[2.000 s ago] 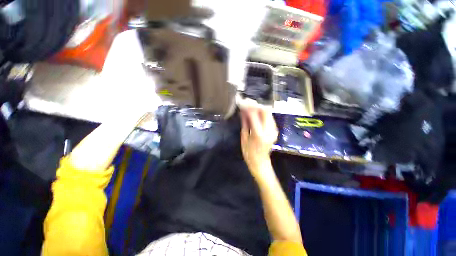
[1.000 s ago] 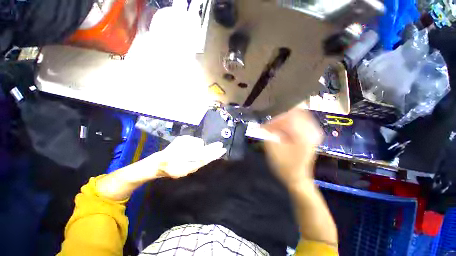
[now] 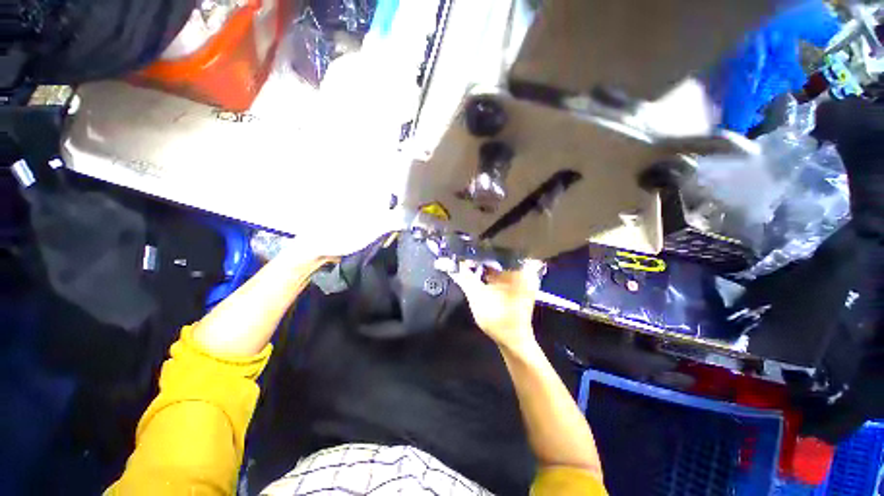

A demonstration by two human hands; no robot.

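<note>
The button-sewing machine [image 3: 523,165] fills the middle, with its slanted dark slot and yellow warning triangle. The black garment [image 3: 417,291] lies under its head and hangs down over the lap; a round dark button [image 3: 433,287] shows on it. My right hand [image 3: 499,302] is at the right of the head, its fingertips bent in at the small metal button clamp [image 3: 444,263]; whether they pinch a button cannot be seen. My left hand [image 3: 334,237] is at the cloth left of the head, its fingers washed out by glare, so its grip cannot be told.
Yellow thread snips [image 3: 641,262] lie on the dark mat right of the machine. A cream button tray [image 3: 635,232] is partly hidden behind the head. Clear plastic bags [image 3: 795,184] are at right, a blue crate [image 3: 678,436] below right, an orange-red container [image 3: 228,73] at upper left.
My right hand has moved left and in to the clamp from right of the machine. My left hand has moved up and left, off the front of the cloth. The view has shifted slightly.
</note>
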